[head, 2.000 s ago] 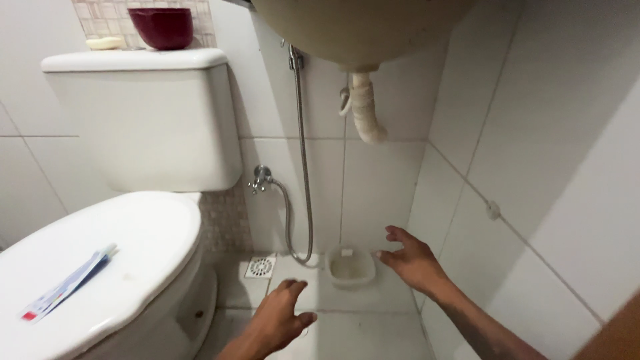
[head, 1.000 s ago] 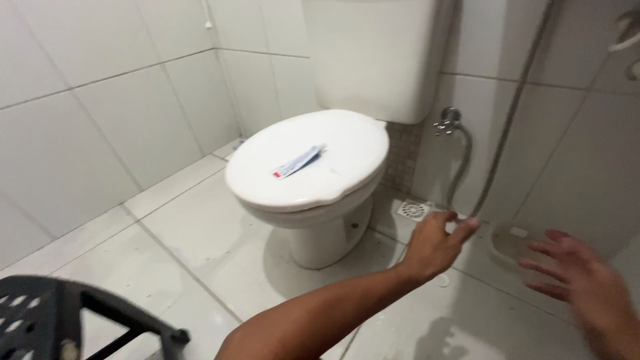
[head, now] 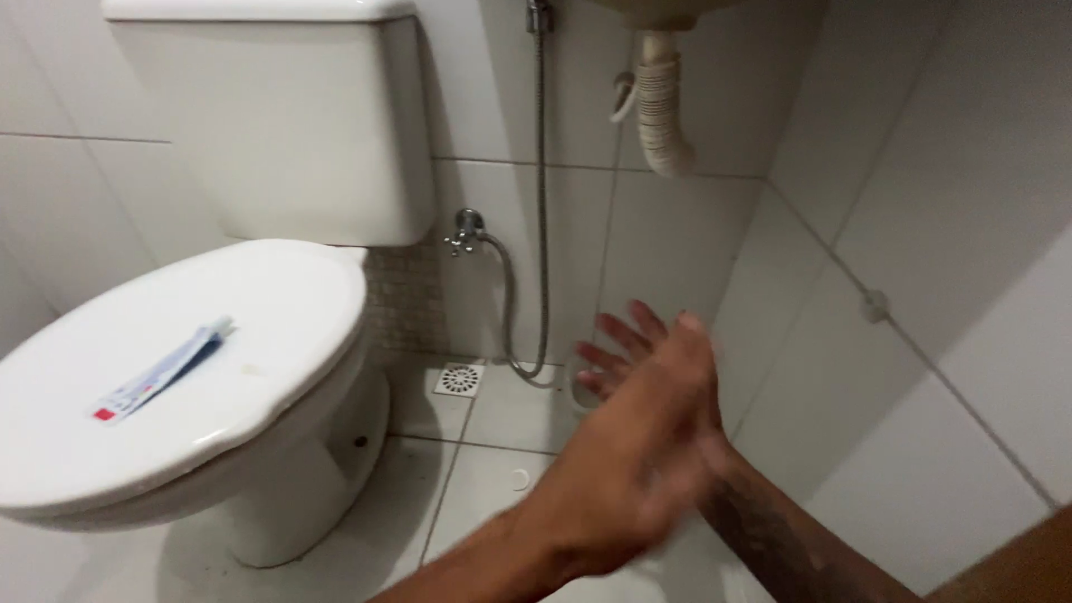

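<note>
My left hand (head: 628, 452) crosses in front of my right hand (head: 624, 347) at the lower middle, both blurred and holding nothing visible. The right hand's fingers are spread; how far the left hand's fingers are apart is hard to tell. Behind the fingers, a pale plastic tub (head: 579, 389) on the floor is mostly hidden. Above the hands hangs a corrugated drain pipe (head: 659, 109) under the basin (head: 670, 10). To the left, a flattened toothpaste tube (head: 163, 373) lies on the closed toilet lid (head: 276, 293).
A metal hose (head: 541, 193) loops down beside a chrome valve (head: 469, 233) on the tiled wall. Below it is a square floor drain (head: 459, 379). A small white curved piece (head: 521, 479) lies on the floor tile. A brown edge (head: 1013, 561) shows at the lower right.
My hands, apart in both earlier frames, now overlap in view, the left in front of the right. The view has swung left and back.
</note>
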